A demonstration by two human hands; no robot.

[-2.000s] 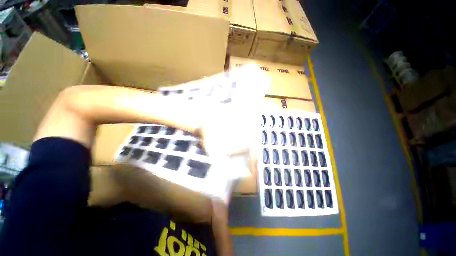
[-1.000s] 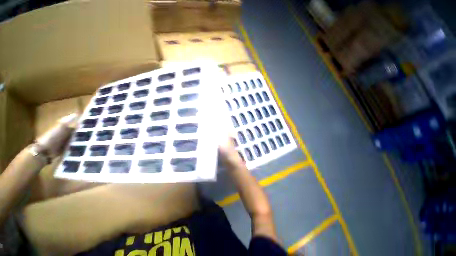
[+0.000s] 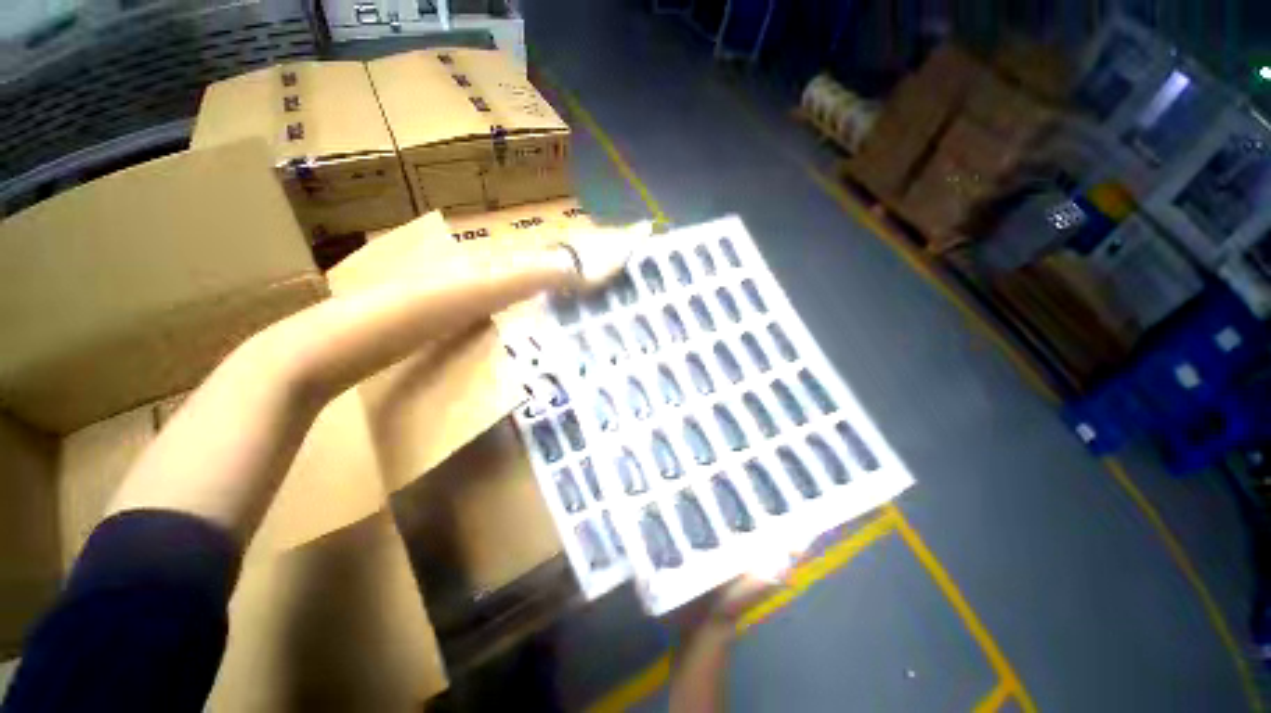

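Observation:
A white parts tray (image 3: pixel 714 400) with rows of small dark parts in its pockets is in front of me, right of the open carton. My left hand (image 3: pixel 609 256) is at its far left edge, with a white covering on the fingers. My right hand (image 3: pixel 760 578) is at its near edge, blurred. Both hands hold the tray. A second tray (image 3: pixel 558 453) lies under it, mostly hidden; whether the two touch is unclear. The open carton (image 3: pixel 112 467) is on the left, flaps raised.
Closed cartons (image 3: pixel 467 105) with printed tape stand beyond the open one. Yellow lines (image 3: pixel 962 613) mark the grey floor on the right. Brown boxes (image 3: pixel 948 132) and blue crates (image 3: pixel 1185 376) stand across the aisle.
The held tray has moved right, from over the open carton to over the other tray. My left arm now reaches across the carton. The view has shifted.

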